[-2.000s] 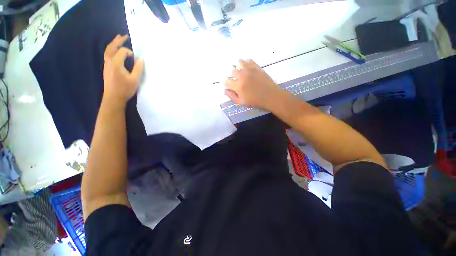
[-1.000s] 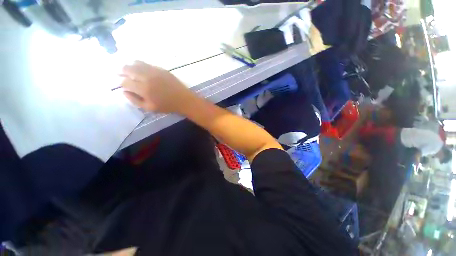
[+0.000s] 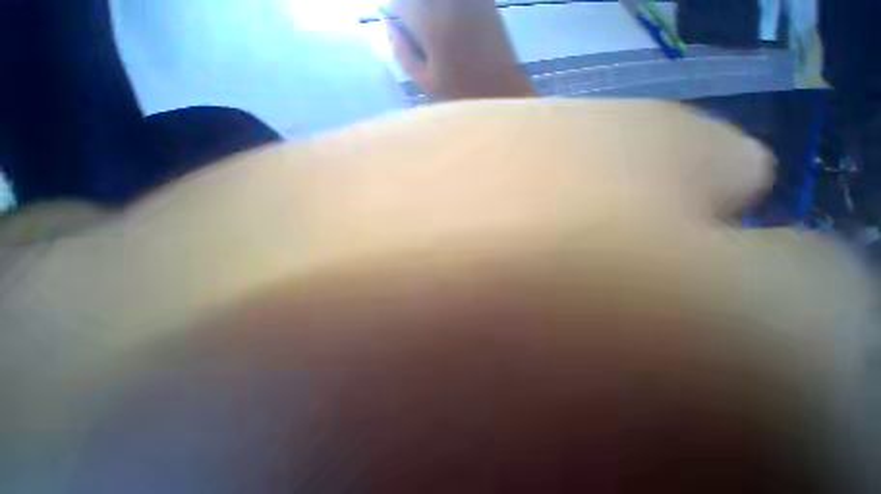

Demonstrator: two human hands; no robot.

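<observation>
A large blurred hand, by its place my left hand (image 3: 464,193), is very close to the camera and covers most of the lower view; its finger shape cannot be told. My right hand (image 3: 454,43) is at the top centre, over the right edge of the white panel (image 3: 213,58); its fingertips are cut off or washed out by glare. A small dark slit shows beside its thumb side, too blurred to name. The dark garment panel (image 3: 58,87) lies left of the white one. The needle area is out of view.
The grey table-edge ruler (image 3: 618,72) runs right from my right wrist. Yellow-green and blue snips (image 3: 662,31) lie behind it, with a flat black pouch or phone (image 3: 720,21) further right. Bright lamp glare is at the top.
A hand has come up close before the camera and hides the lap and baskets. The view has swung back left from the workshop at the right. My right hand stays by the white panel.
</observation>
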